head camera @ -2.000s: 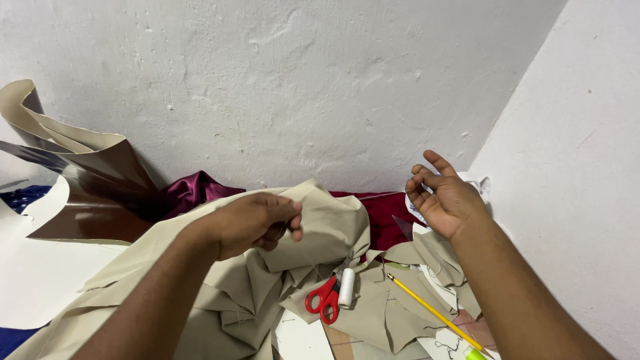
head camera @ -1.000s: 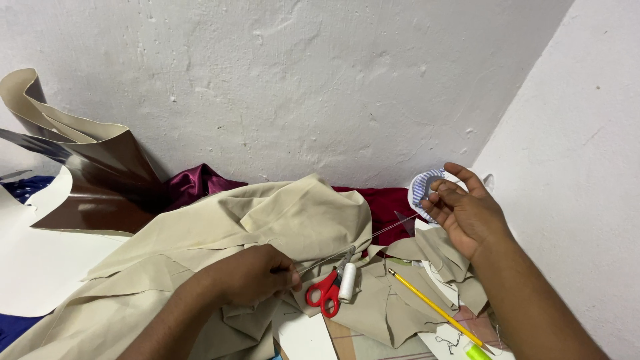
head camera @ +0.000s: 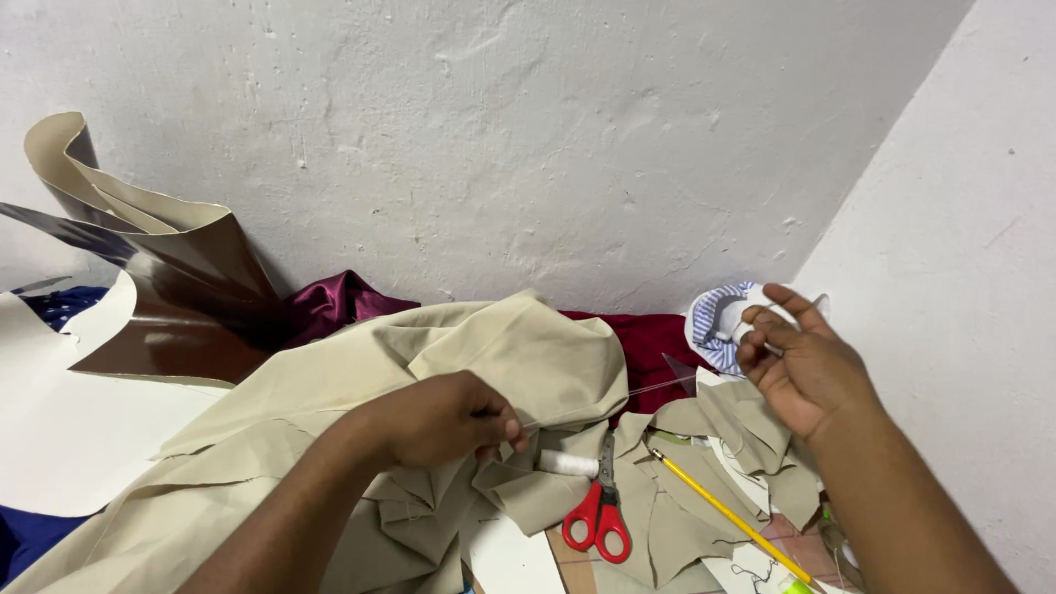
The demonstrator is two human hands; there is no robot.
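A pale thread (head camera: pixel 660 386) stretches between my two hands. My left hand (head camera: pixel 450 421) pinches one end over the beige fabric (head camera: pixel 511 355), fingers closed. At the right, my right hand (head camera: pixel 800 355) has the other end at its curled fingertips, in front of a blue-and-white striped cloth item (head camera: pixel 716 322); whether a needle is there cannot be told. Just right of and below my left hand, a white thread spool (head camera: pixel 568 463) lies against the blades of red-handled scissors (head camera: pixel 601 516). A yellow pencil (head camera: pixel 726 511) rests on beige fabric scraps (head camera: pixel 685 520).
A curled brown glossy sheet (head camera: pixel 190 305) stands against the wall at the left, beside white paper (head camera: pixel 74 437). Maroon fabric (head camera: pixel 660 346) lies behind the beige cloth. Dark blue fabric (head camera: pixel 33 540) shows at the lower left. Two walls meet at the right.
My hands were apart with no thread plainly visible two seconds ago; a thread now spans them. Since one second ago, my left hand has risen over the beige fabric. The spool has shifted against the scissors.
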